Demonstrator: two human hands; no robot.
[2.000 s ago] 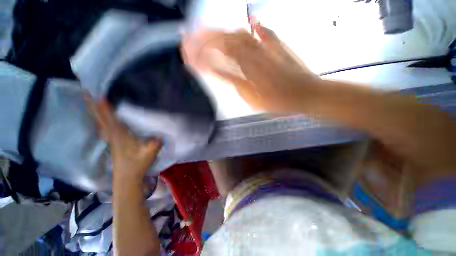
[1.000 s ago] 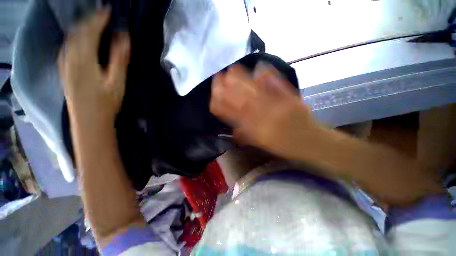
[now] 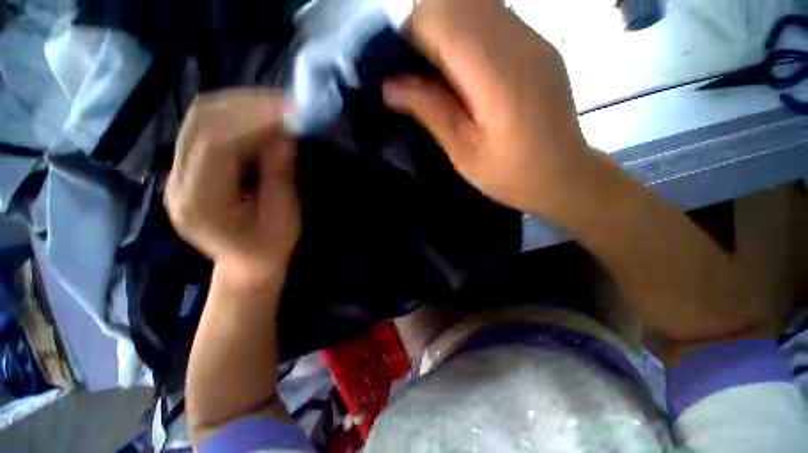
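A black fabric garment piece (image 3: 390,212) hangs over the table's front edge and the lap. A pale grey fabric panel (image 3: 323,75), slightly blurred, lies bunched at its top, between my hands. My left hand (image 3: 235,177) is at the left of the black cloth, blurred, with its fingertips pinched at the pale fabric's lower left edge. My right hand (image 3: 496,111) is at the right, its curled fingers on the pale and black edge near the top of the picture; the exact grip is partly hidden by the hand.
Dark-handled scissors (image 3: 771,69) lie on the white table (image 3: 656,115) at the right. A ruler scale runs along the grey front edge (image 3: 709,155). Pale grey and black garment pieces (image 3: 84,239) hang at the left. A red perforated object (image 3: 368,363) is below.
My left hand has moved right and down from the upper left and closed at the pale fabric. My right hand has moved up. The pale panel is now bunched; the scissors show more fully.
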